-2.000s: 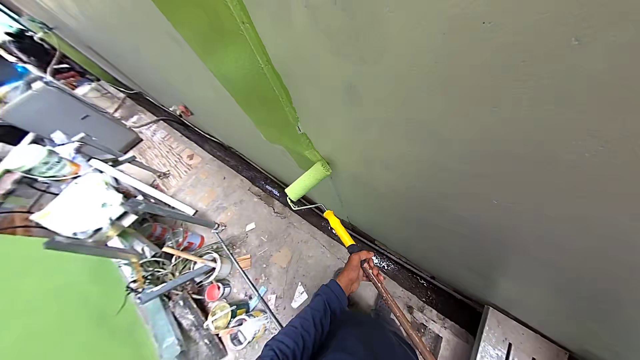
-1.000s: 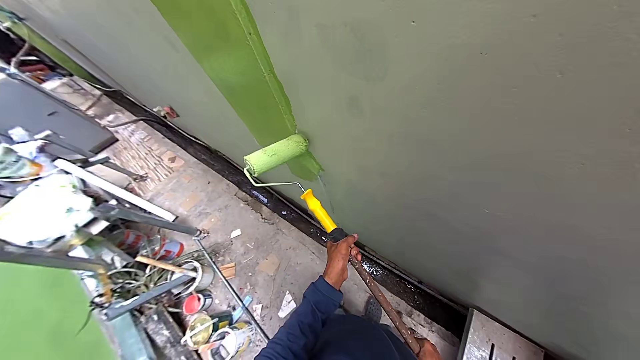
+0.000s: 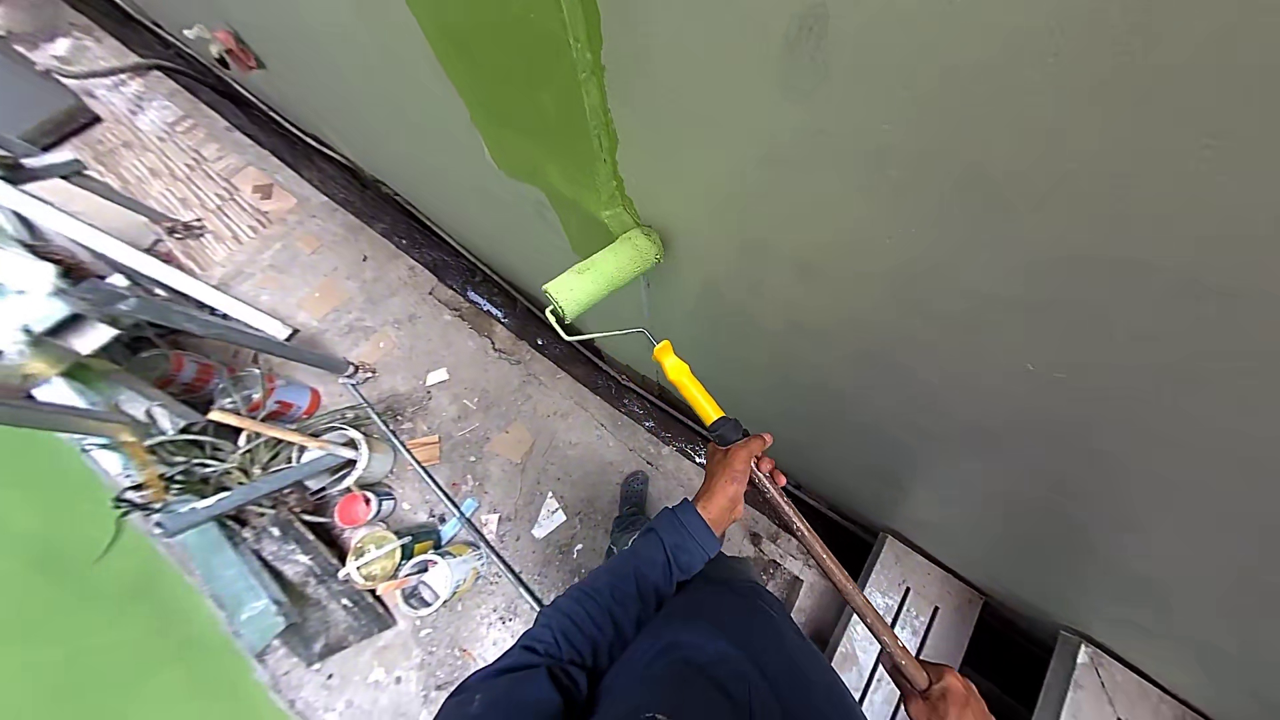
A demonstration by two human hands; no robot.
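Note:
My left hand [image 3: 735,480] grips the upper part of a brown pole [image 3: 825,560], just below the yellow handle [image 3: 688,382] of a paint roller. My right hand [image 3: 945,692] holds the same pole lower down, at the bottom edge of the view. The roller's light-green sleeve [image 3: 603,272] is against the grey wall [image 3: 950,250], at the lower tip of a wet green painted band [image 3: 520,110]. A thicker ridge of paint runs along the band's right edge.
Paint cans [image 3: 365,508], a bucket [image 3: 375,460] and metal bars [image 3: 220,325] crowd the left. Slotted slabs [image 3: 910,600] lie by the wall at lower right. A dark strip [image 3: 440,255] follows the wall's foot. One shod foot [image 3: 634,492] shows on the concrete floor [image 3: 400,330].
The roller sleeve, over the green band a second ago, is now at its lower tip. My right hand, out of view two seconds ago, shows at lower right. The view has shifted.

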